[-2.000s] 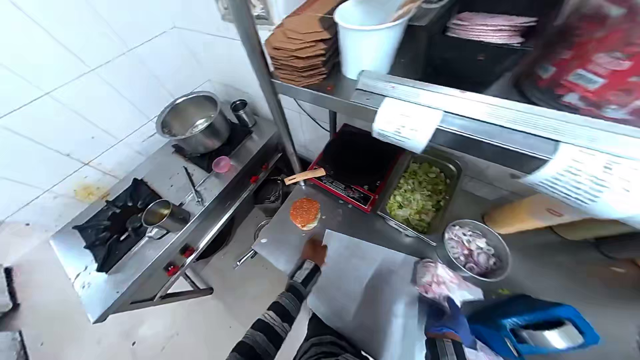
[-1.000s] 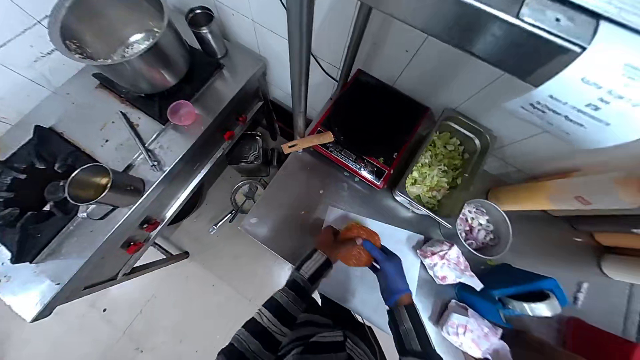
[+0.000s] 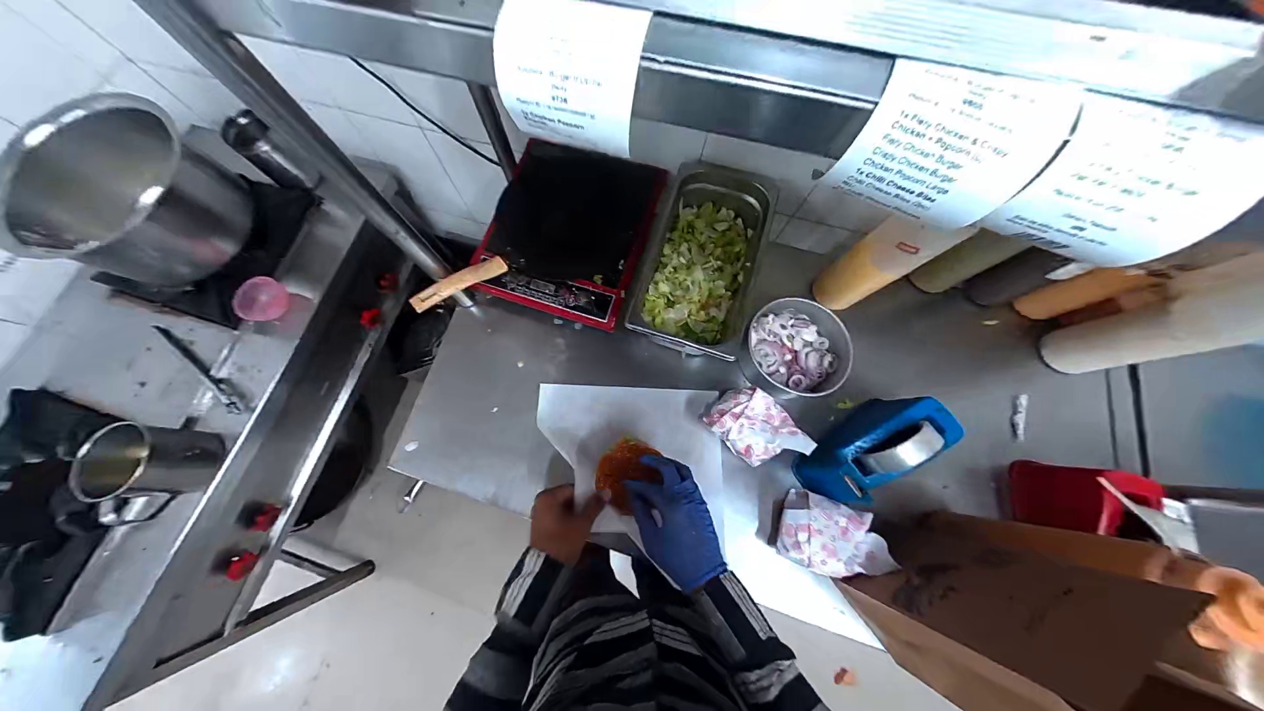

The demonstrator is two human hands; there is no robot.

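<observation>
A round orange-brown food item, perhaps a burger (image 3: 624, 468), is over white paper sheets (image 3: 647, 410) at the steel counter's front edge. My bare left hand (image 3: 565, 523) grips its left side. My right hand (image 3: 676, 518), in a blue glove, holds it from the right, fingers over its edge. The underside is hidden. Two pieces of pink-patterned wrapping paper (image 3: 755, 425) lie crumpled to the right, what they wrap not visible. Behind are a steel tray of chopped lettuce (image 3: 697, 275) and a steel bowl of sliced red onion (image 3: 792, 350).
A red-edged induction cooktop (image 3: 578, 232) stands at the back, a wooden handle (image 3: 459, 283) at its corner. Right are a blue tape dispenser (image 3: 879, 449), sauce bottles (image 3: 884, 262) and a cardboard box (image 3: 1037, 612). Paper slips hang from the shelf above. Left, a stove bears a large pot (image 3: 128, 193).
Two seconds ago the orange-brown item lay on the counter beside the paper and my right hand was at a pink-patterned wrapper. Now both hands are on the item over the paper. The view has shifted.
</observation>
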